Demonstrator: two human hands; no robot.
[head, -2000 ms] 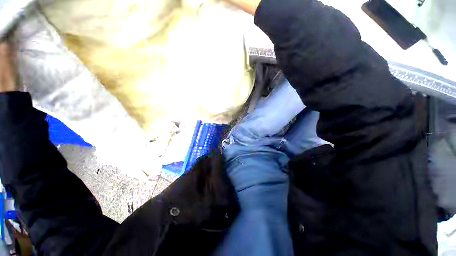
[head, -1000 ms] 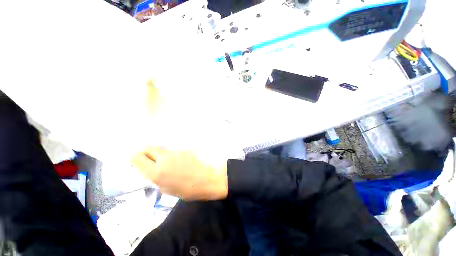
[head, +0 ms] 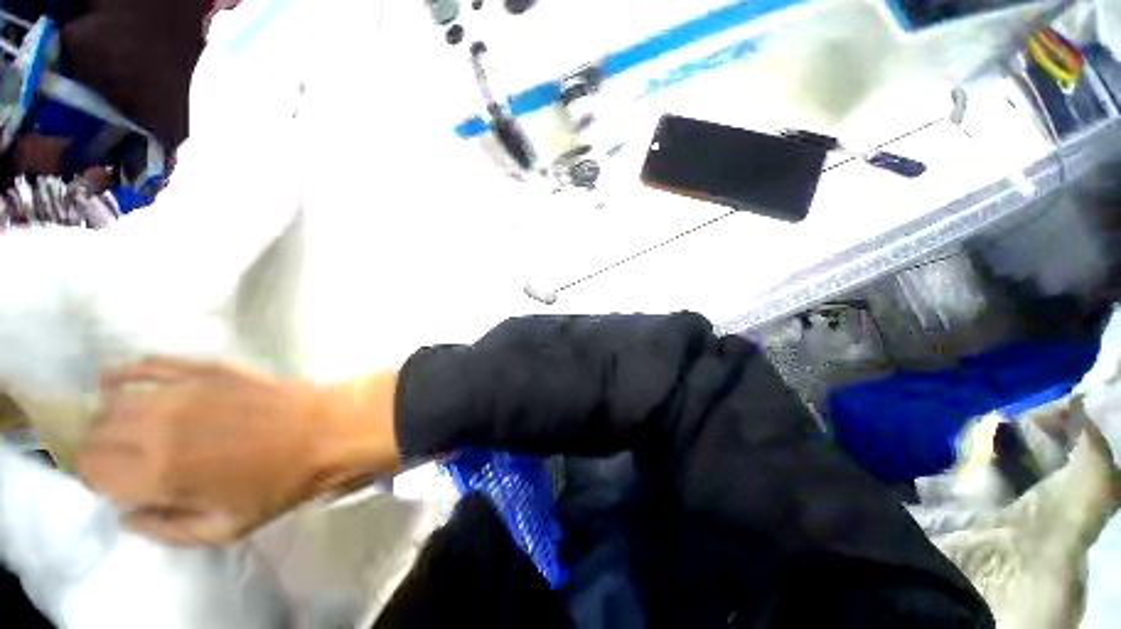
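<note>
The white garment piece (head: 234, 283) is bunched and overexposed, spread from the sewing table down to the lower left. My right hand (head: 203, 449) reaches across to the left, blurred, with its fingers curled on the cloth; its fingertips are partly hidden. Greyish white cloth (head: 123, 578) hangs below the hand. My left hand is not in view. The white sewing machine (head: 787, 62) with a blue stripe stands behind; its needle area (head: 572, 135) is partly hidden by glare.
A black smartphone (head: 735, 167) lies right of the needle area, with a small dark object (head: 896, 162) beside it. Yellow and red handles (head: 1055, 57) are at the table's right end. A measuring strip (head: 885, 254) runs along the front edge. A blue basket (head: 514, 510) is below.
My right hand has moved left and the cloth has shifted with it. My left sleeve has left the view. The view has turned from the lap toward the machine table.
</note>
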